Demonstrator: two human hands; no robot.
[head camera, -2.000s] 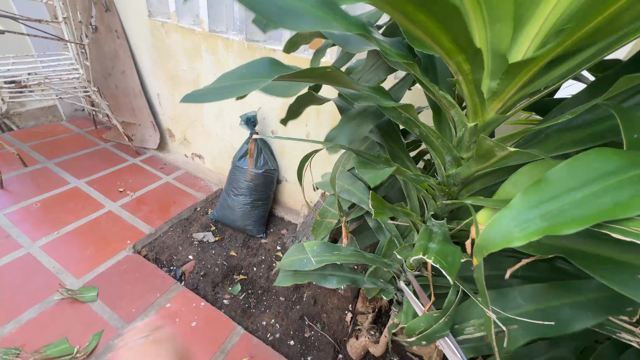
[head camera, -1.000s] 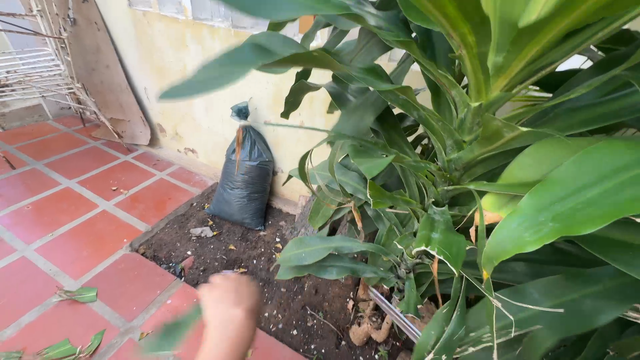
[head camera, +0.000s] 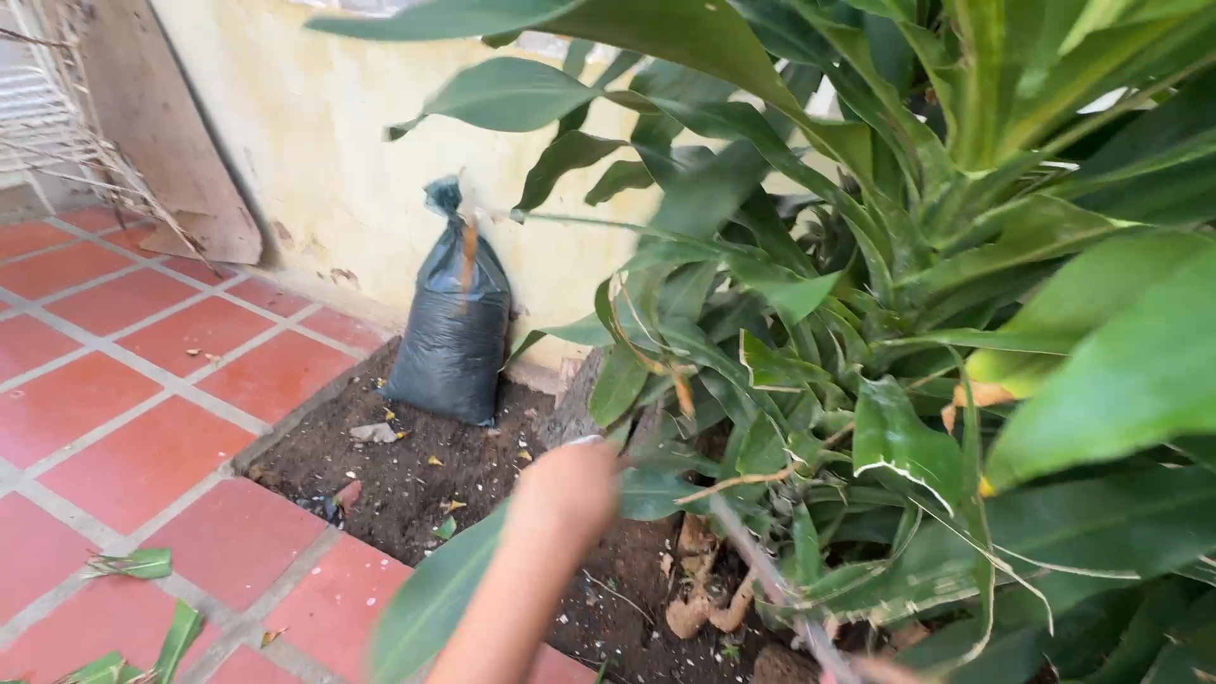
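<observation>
My left hand (head camera: 570, 484), blurred, is closed around a long green leaf (head camera: 432, 603) of the broad-leaved plant (head camera: 912, 266). Part of this leaf hangs beside my forearm, and part shows to the right of my fist. At the bottom edge, only a little of my right hand (head camera: 879, 669) shows, at the lower end of a long, narrow metal blade (head camera: 760, 560). The blade slants up and left in front of the plant's lower leaves and is blurred; its handle is mostly hidden.
A tied dark plastic sack (head camera: 451, 332) stands on the soil bed (head camera: 380, 475) against the yellow wall (head camera: 332, 161). Knobby roots (head camera: 703, 603) rise at the plant's base. Cut leaf pieces (head camera: 142, 562) lie on the red tiles (head camera: 142, 461). A board (head camera: 161, 142) and a wire rack (head camera: 66, 133) stand at the far left.
My left hand was low in view beside the soil bed one second ago; it has moved up and right, towards the plant. The blade now slants more steeply and sits lower.
</observation>
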